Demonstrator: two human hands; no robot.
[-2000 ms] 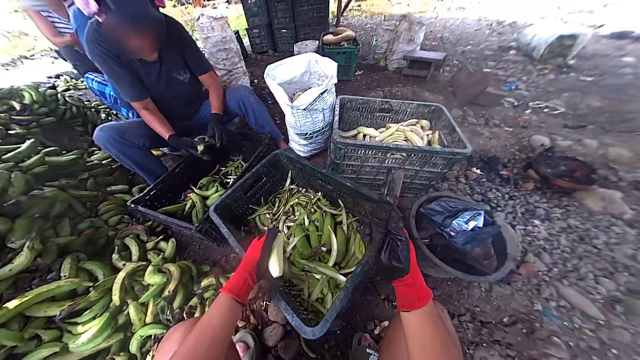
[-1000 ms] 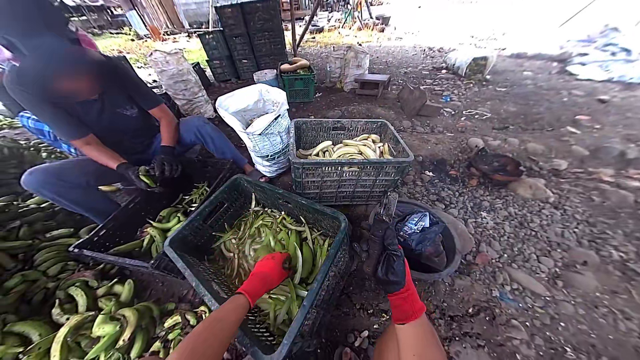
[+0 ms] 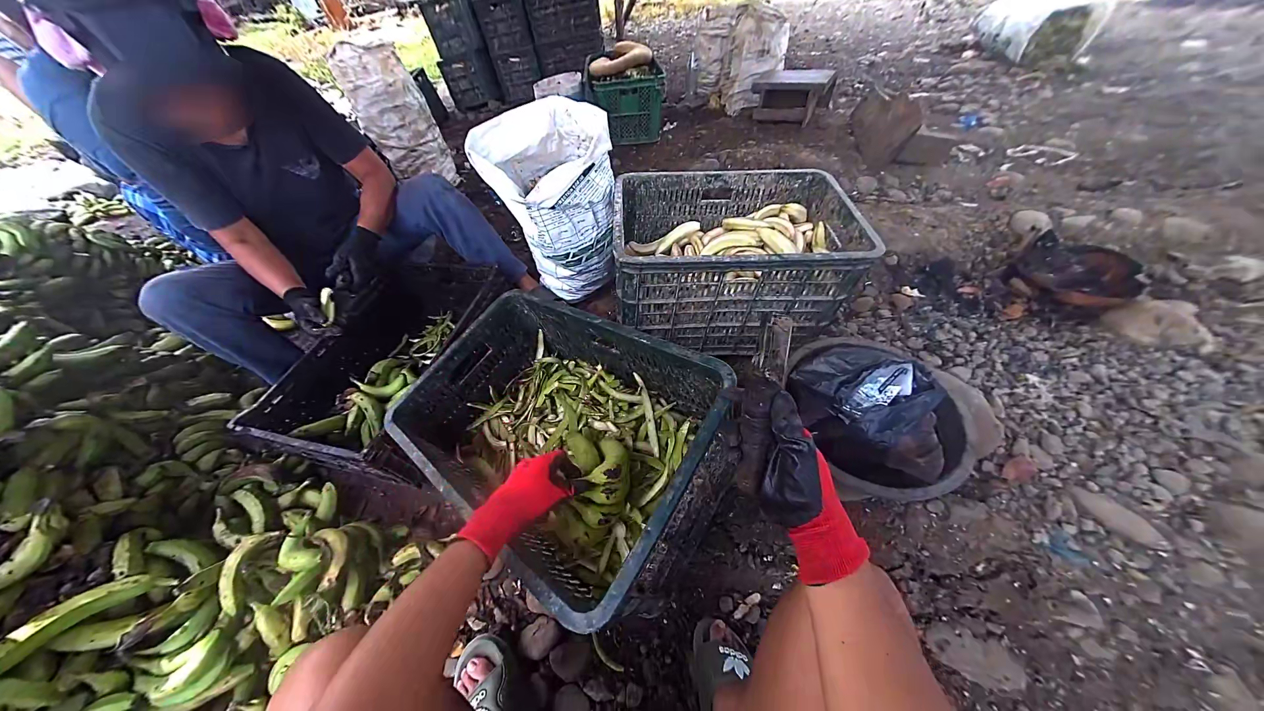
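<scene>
My left hand (image 3: pixel 528 494), in a red and black glove, reaches into the green plastic crate (image 3: pixel 657 553) and grips green plantains (image 3: pixel 602 484) at their near side. Thin green peel strips (image 3: pixel 563 395) lie around them. My right hand (image 3: pixel 798 479), gloved alike, is closed beside the crate's right side, around a dark, flat, blade-like tool (image 3: pixel 775 346) that points away from me; its grip is largely hidden. Behind stands a second crate (image 3: pixel 741 296) with peeled plantains (image 3: pixel 750 232).
Unpeeled plantains (image 3: pixel 247 563) are heaped at left. A person (image 3: pixel 267 168) in black gloves sits by a black crate (image 3: pixel 346 449). A white woven sack (image 3: pixel 563 207) stands behind, and a basin (image 3: pixel 963 464) with a black plastic bag (image 3: pixel 869 395) is at right. Stones cover the ground.
The pale, peeled plantain seen at my left hand two seconds ago is no longer there. That hand has moved in over the green plantains in the crate. The view has swung between frames.
</scene>
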